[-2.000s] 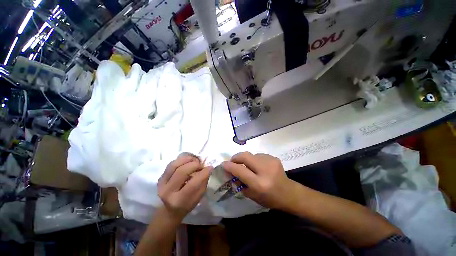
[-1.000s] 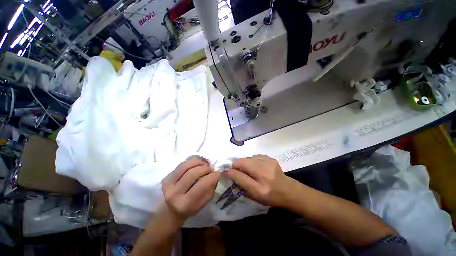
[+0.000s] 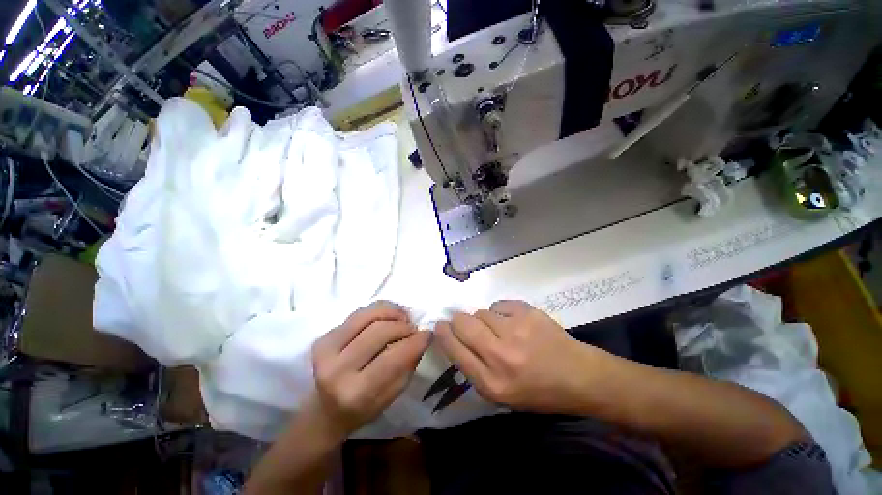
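The white garment (image 3: 242, 232) lies heaped left of the sewing machine and reaches down to the table's front edge. My left hand (image 3: 369, 367) pinches a small part of the garment's edge. My right hand (image 3: 508, 356) pinches the same edge close beside it, the fingertips of both hands almost touching. Dark thread snips (image 3: 447, 389) are held in my right hand, their pointed blades sticking out below the fingers, apart at the tips. The exact spot between the fingertips is mostly hidden.
The white sewing machine (image 3: 638, 87) stands behind and right of my hands, its needle area (image 3: 491, 198) near. White scraps (image 3: 711, 184) and a green dish (image 3: 810, 184) lie right. A yellow bin (image 3: 832, 314) with white garments is below right. A brown box (image 3: 82, 314) is left.
Both hands stay together at the garment's edge with fingers slightly shifted. My right hand has turned a little over the pinched edge. The garment heap sits slightly further left in view.
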